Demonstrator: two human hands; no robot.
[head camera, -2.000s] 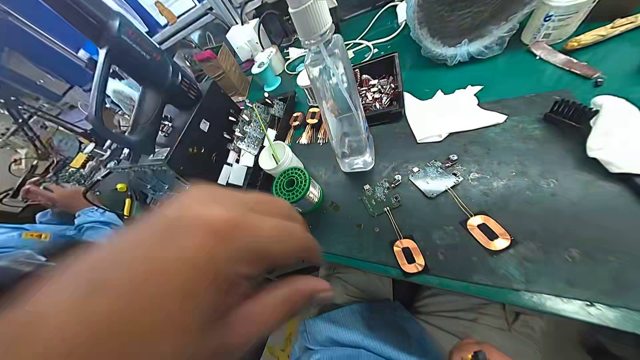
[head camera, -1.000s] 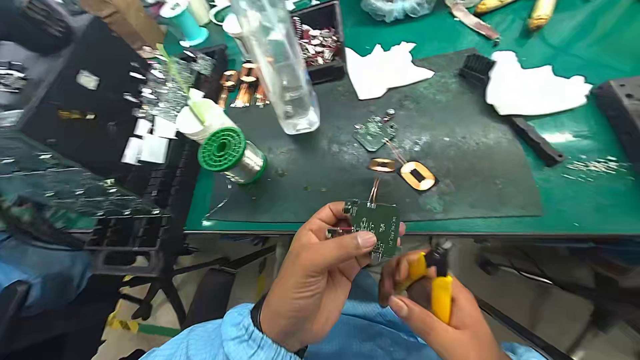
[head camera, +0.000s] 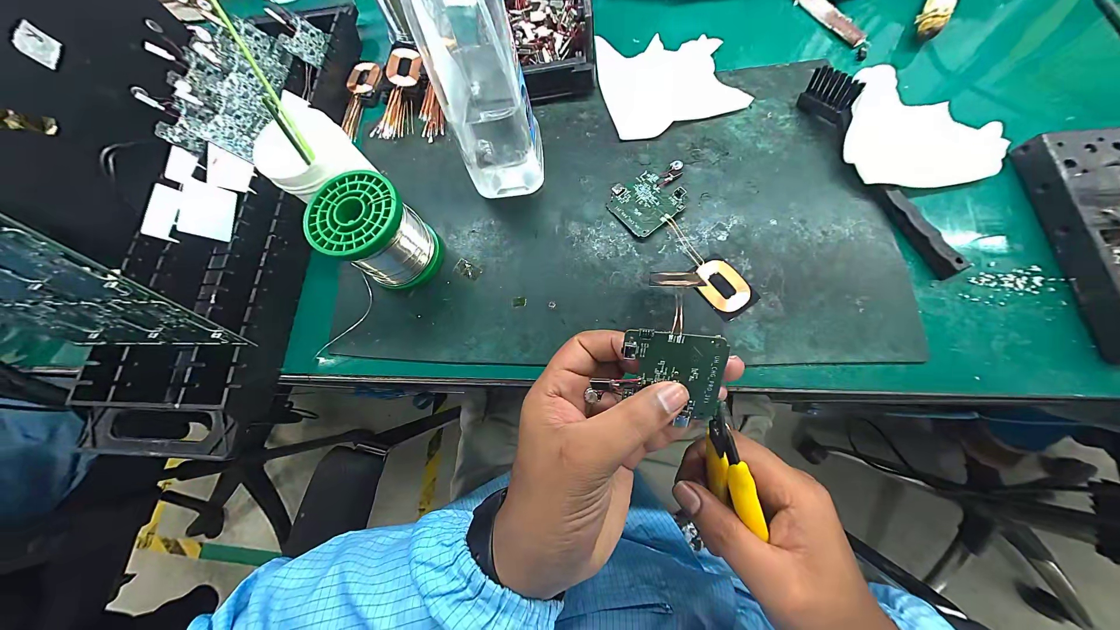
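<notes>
My left hand (head camera: 582, 429) grips a green circuit board (head camera: 700, 359) by its left side, thumb on its face, above the near table edge. Two leads run from the board's top to a coil (head camera: 675, 279) seen nearly edge-on. In my right hand (head camera: 770, 516) is a pair of yellow-handled pliers or cutters (head camera: 739, 490), their dark jaws at the board's lower right corner. Whether the jaws touch the board cannot be told. On the dark mat (head camera: 542, 254) lies a second circuit board (head camera: 646, 206), wired to an oval copper coil (head camera: 724, 287).
To the left stand a green solder wire spool (head camera: 353, 214), a white container (head camera: 306, 144) and a clear plastic bottle (head camera: 490, 114). White cloths (head camera: 661, 83) and a black brush (head camera: 923, 232) lie further back. A parts bin (head camera: 560, 74) sits behind the bottle; a black block (head camera: 1076, 219) is at right.
Two seconds ago both boards lay on the mat; one second ago my left hand held one and my right hand the yellow tool. The tool's jaws have since come to the board's corner.
</notes>
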